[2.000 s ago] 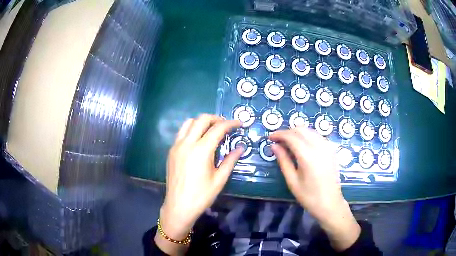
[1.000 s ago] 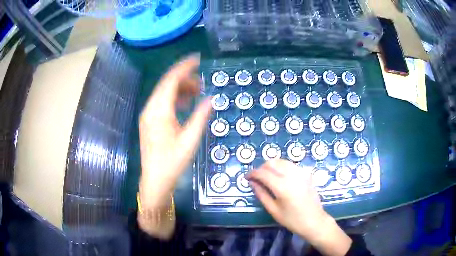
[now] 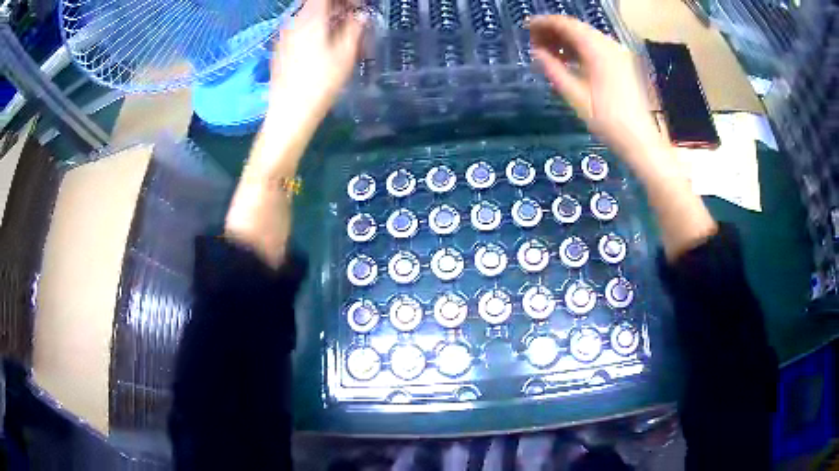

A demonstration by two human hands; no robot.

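The clear blister tray (image 3: 324, 368) lies flat in front of me on the green bench. Small round silver-white parts (image 3: 490, 260) sit in its rows of pockets. One pocket in the nearest row, near its middle, shows no part. My left hand (image 3: 317, 46) is at the far left of the source tray stack, fingers bent down; its fingertips are blurred. My right hand (image 3: 584, 69) is over the right side of the source tray stack (image 3: 460, 87), thumb and fingers apart, with nothing visible in it. The source stack holds dark-and-silver parts in tight rows.
A white wire desk fan (image 3: 175, 37) with a blue base (image 3: 230, 97) stands far left. Clear stacked trays (image 3: 152, 313) and a tan cardboard sheet (image 3: 87, 276) are at the left. A smartphone (image 3: 683, 97) lies on brown card and white paper (image 3: 731, 166) at the right.
Both hands have moved away from the blister tray to the source stack at the far side. The view has shifted, showing more of the fan and source rows. The near row's middle pocket is now uncovered.
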